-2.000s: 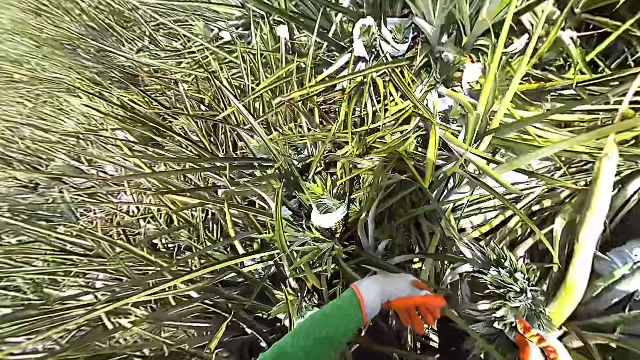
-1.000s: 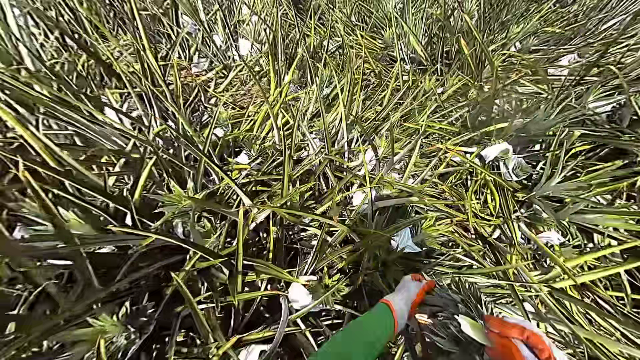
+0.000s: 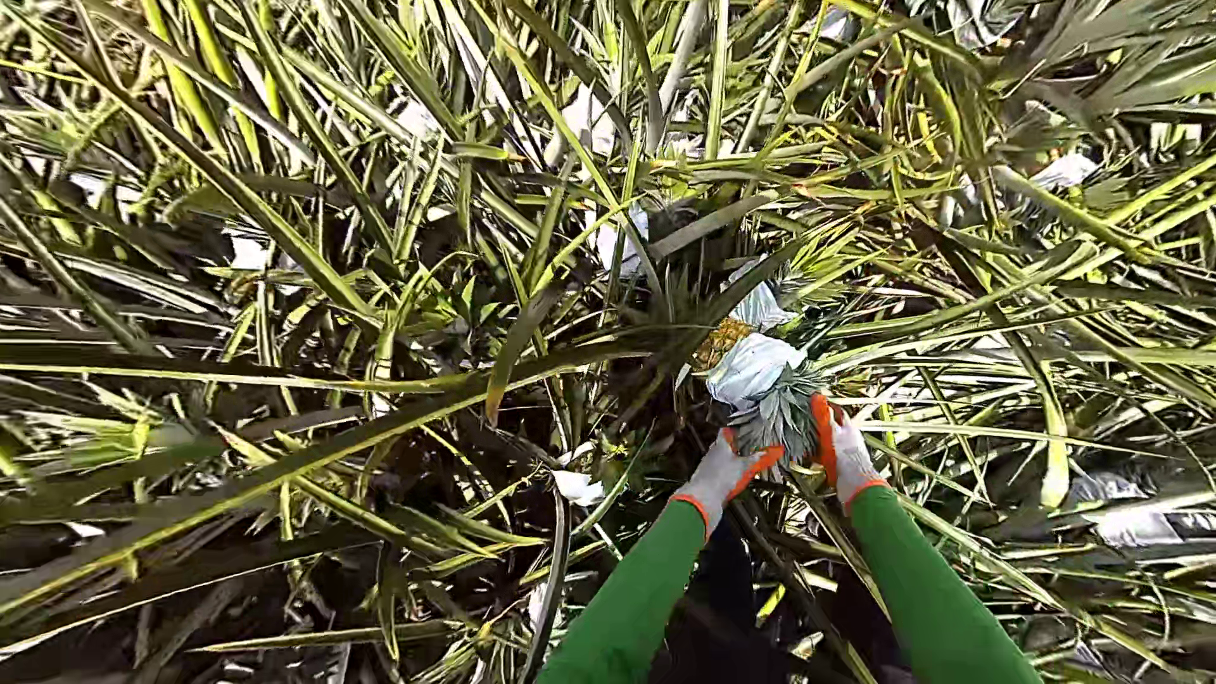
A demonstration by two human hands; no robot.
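A yellow pineapple (image 3: 724, 343) shows in the middle right of the head view, partly covered by a white wrap (image 3: 754, 369). Its grey-green leafy crown (image 3: 781, 414) points down toward me. My left hand (image 3: 730, 472), in a white and orange glove, is at the crown's lower left side, with thumb and fingers apart. On the crown's right side is my right hand (image 3: 839, 448), gloved the same way, fingers pointing up. Whether either hand grips the crown cannot be told. Another white wrap (image 3: 760, 302) lies just above the fruit.
Long, stiff pineapple leaves (image 3: 247, 209) cross in all directions around my arms. More white wraps show among them, one (image 3: 578, 486) left of my hands, one (image 3: 622, 242) above and another (image 3: 1135, 522) at the right. Dark gaps lie between the plants.
The view has shifted a lot. Both hands are now on either side of a wrapped pineapple's crown, and more of the right arm shows than before.
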